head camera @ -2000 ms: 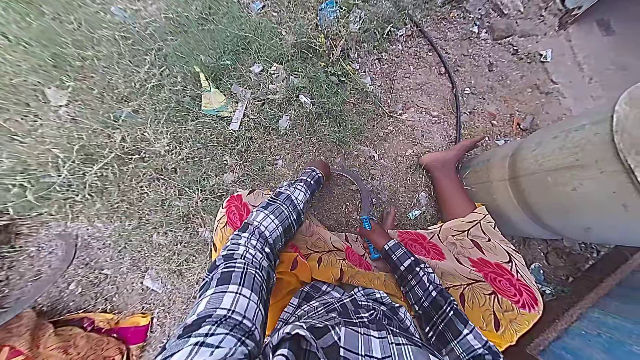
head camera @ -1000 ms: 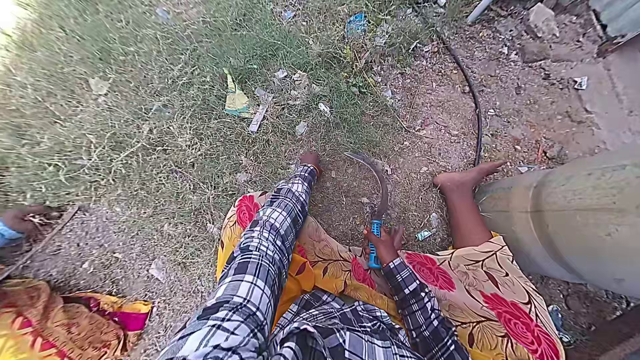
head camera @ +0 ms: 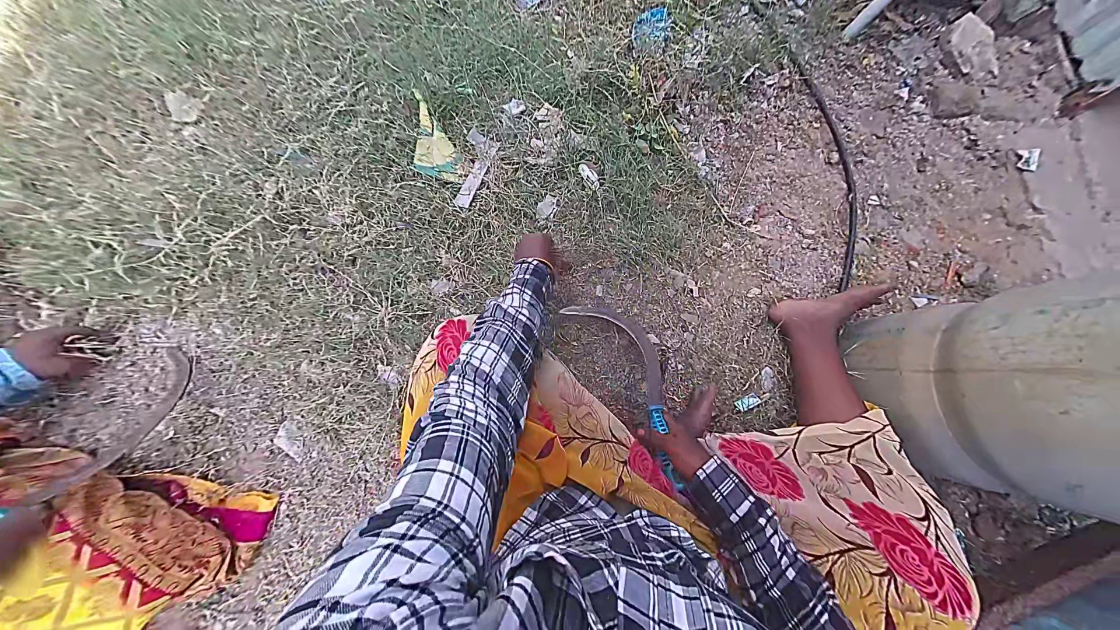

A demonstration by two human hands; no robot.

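Note:
My left hand (head camera: 538, 251) reaches forward to the edge of the grass (head camera: 332, 201); its fingers are mostly hidden, so whether it grips any grass cannot be told. My right hand (head camera: 675, 444) is closed around the blue handle of a sickle (head camera: 649, 354). The curved blade arcs forward and left over bare soil, its tip a little behind my left hand. Both my sleeves are checked black and white. A floral cloth (head camera: 910, 542) covers my legs.
At the left are another person's hand (head camera: 54, 352) and a second sickle (head camera: 162, 407). A large cylindrical container (head camera: 1032, 385) stands right of a bare foot (head camera: 809, 315). A black hose (head camera: 842, 157) crosses the soil; plastic scraps (head camera: 435, 153) and stones (head camera: 973, 45) lie ahead.
The sickle in my right hand has swung so its tip points further left, toward my left hand. At the far left, the co-worker's sickle has come into view since one second ago.

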